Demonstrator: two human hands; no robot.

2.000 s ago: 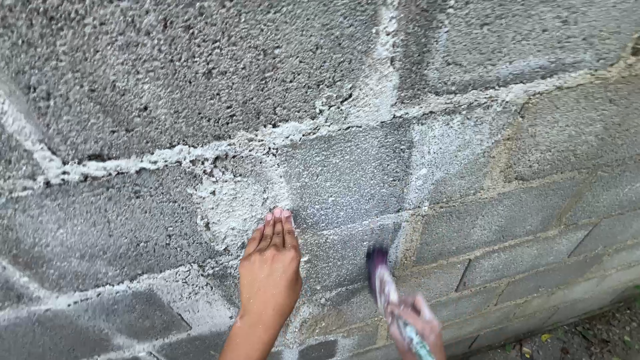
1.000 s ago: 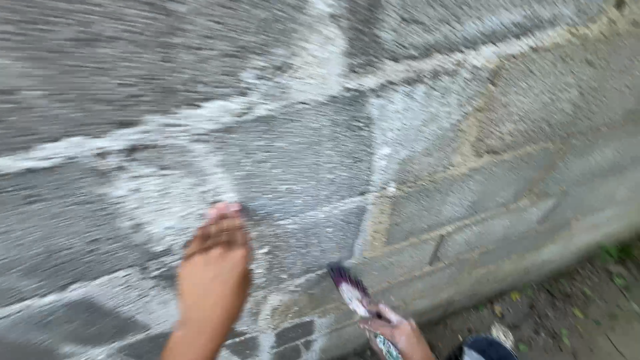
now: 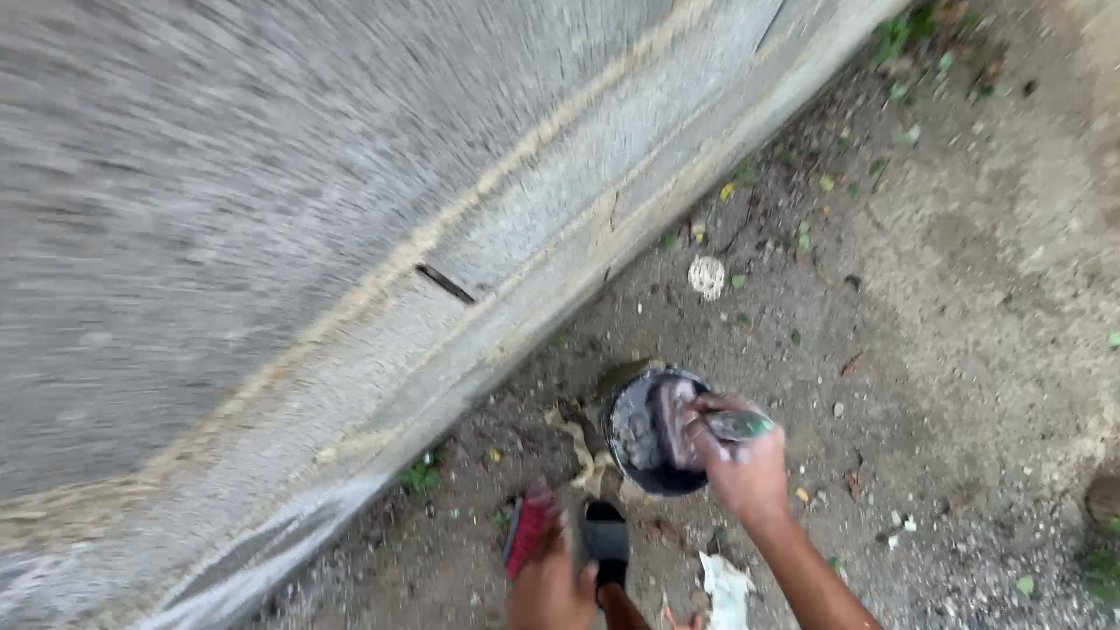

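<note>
My right hand (image 3: 744, 464) grips a wide paintbrush (image 3: 678, 424) by its green and white handle, over a round dark bucket (image 3: 643, 481) on the ground. The brush head is over or inside the bucket's opening; the blur hides which. Greyish, lumpy material (image 3: 636, 437) lies in the bucket. Whitish smears mark my right fingers. My left hand (image 3: 551, 569) hangs blurred at the bottom, left of the bucket, close to a red item (image 3: 529, 529) and holding nothing that shows.
A grey concrete block wall (image 3: 262, 219) slopes across the upper left. A foot in a dark slide sandal (image 3: 605, 534) stands below the bucket. Pale crumpled scrap (image 3: 726, 591), a whitish round object (image 3: 706, 277), leaves and gravel lie on the dirt ground (image 3: 962, 289).
The view has swung down and right to the ground. My right hand has moved the brush from near the wall to the bucket. My left hand, earlier at the wall's surface, is now away from it.
</note>
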